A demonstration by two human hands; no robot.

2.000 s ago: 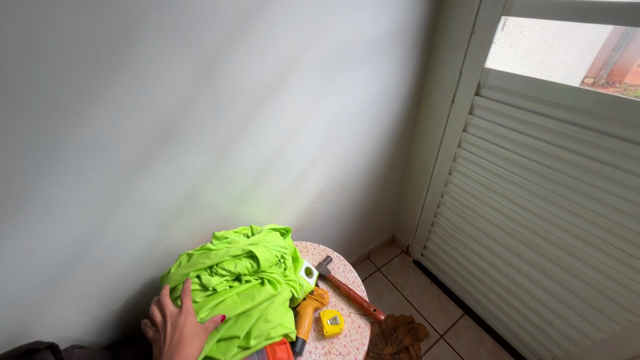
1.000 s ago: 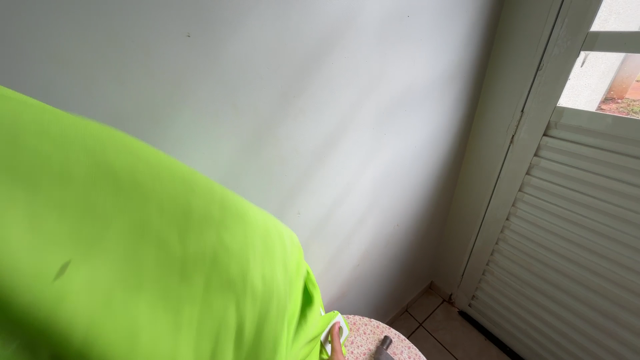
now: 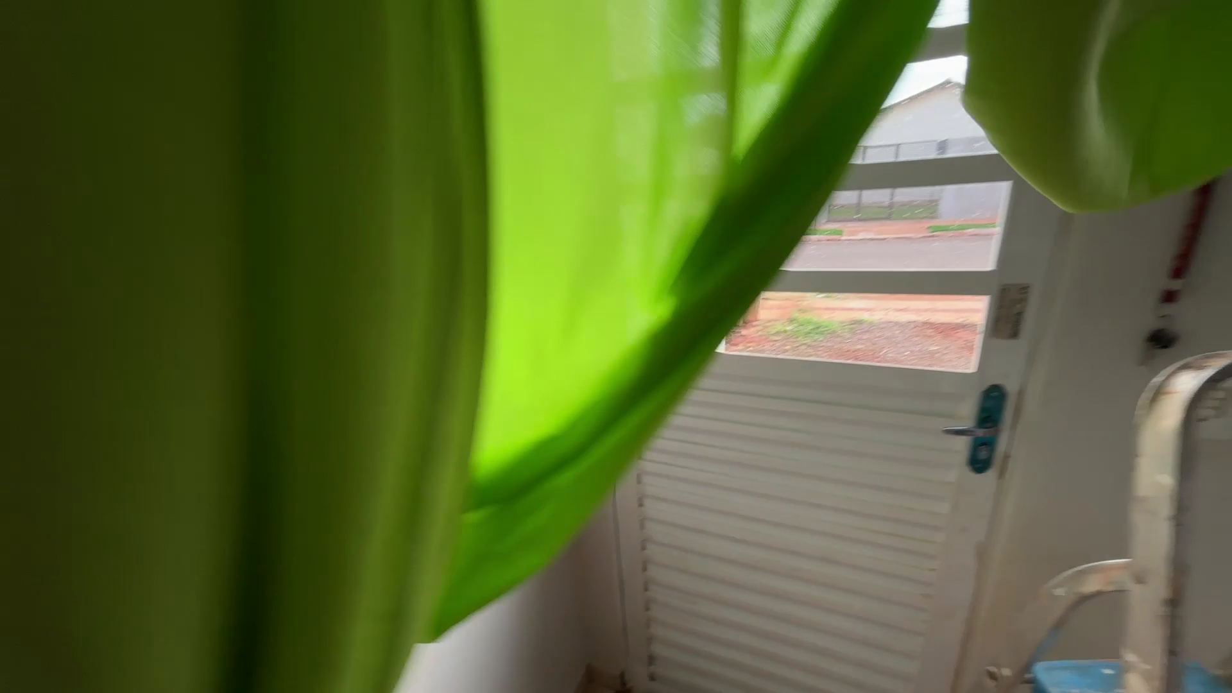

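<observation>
Lime-green fabric [image 3: 577, 241] hangs in folds very near the camera, covering the left half of the view. Light shines through its middle, and its lower edge slants up to the right. Another part of green cloth [image 3: 1088, 106] hangs at the top right. Neither my left hand nor my right hand shows in the view, so what they hold cannot be seen.
Behind the cloth stands a white slatted metal door [image 3: 799, 520] with glass panes and a door handle [image 3: 984, 430]. At the right edge are a worn metal ladder frame [image 3: 1155, 500] and a blue surface [image 3: 1078, 677] low beside it.
The green fabric, bunched on the small round table two seconds ago under my left hand, is now lifted and spread before the camera. The view has swung right to the door.
</observation>
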